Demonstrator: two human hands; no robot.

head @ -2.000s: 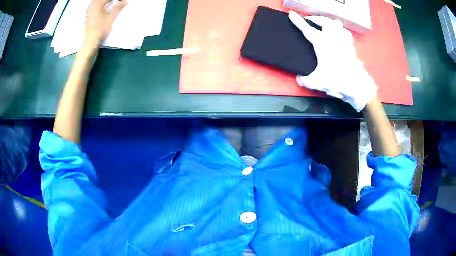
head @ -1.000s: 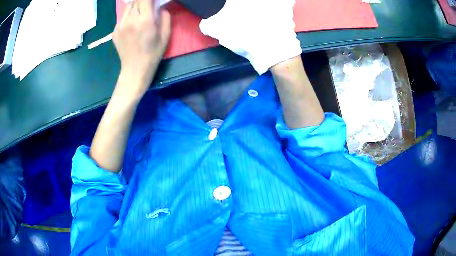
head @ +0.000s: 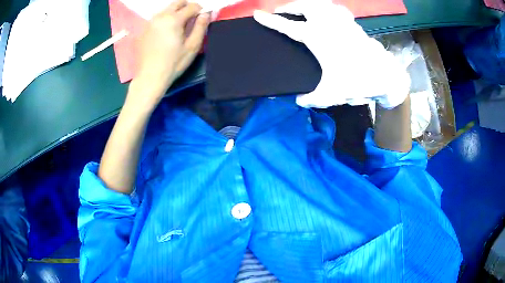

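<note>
A black panel [head: 257,61] juts over the table's front edge in front of my body. My right hand [head: 351,58], in a white glove, grips its right side, thumb and fingers at opposite edges. My bare left hand [head: 171,41] is at the panel's upper left, fingers bent with the tips pinched at a white sheet [head: 149,6] that lies on the red mat [head: 123,52]. The sheet runs out of the top of the picture.
A stack of white sheets [head: 41,44] lies on the green table [head: 61,110] at the left. A cream tape strip [head: 104,45] crosses the mat's left edge. A carton [head: 440,94] with clear liner and white scraps stands below the table at the right.
My left hand has come from the sheet stack to the mat. My right hand has brought the black panel down from the mat, over the table edge towards my body. The view has shifted.
</note>
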